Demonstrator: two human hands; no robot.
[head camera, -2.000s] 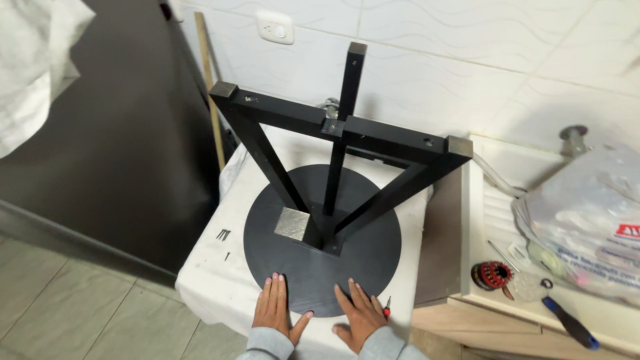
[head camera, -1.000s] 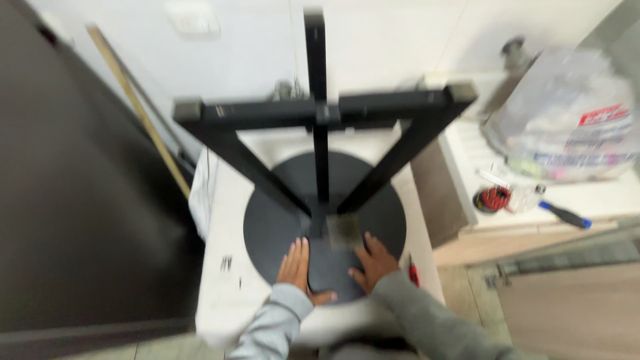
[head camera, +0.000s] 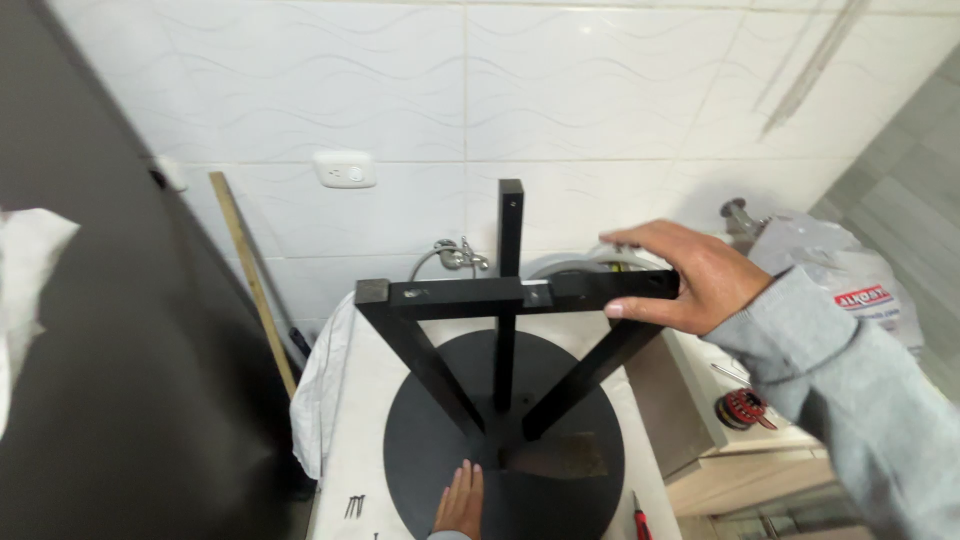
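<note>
A black wooden leg frame (head camera: 465, 298) stands on a round black disc (head camera: 427, 465), which lies on a table covered with white cloth (head camera: 341, 450). My right hand (head camera: 694, 277) is at the right end of the top crossbar, thumb in front and fingers behind, around the corner. Its grip is partly hidden. My left hand (head camera: 461, 502) rests flat on the disc near its front, fingers pointing forward. Several dark screws (head camera: 355, 506) lie on the cloth at the left. A screwdriver with a red handle (head camera: 642, 523) lies to the right of the disc.
A dark appliance-like panel (head camera: 150, 300) stands at the left, beside a leaning wooden stick (head camera: 253, 277). Behind are a tiled wall, an outlet (head camera: 345, 169) and a tap (head camera: 461, 255). At the right, a counter (head camera: 694, 375) holds a red and black round object (head camera: 741, 409) and a plastic bag (head camera: 862, 277).
My right hand has left the disc and moved up to the right end of the crossbar. My left hand still rests on the disc. The view has tilted up towards the wall.
</note>
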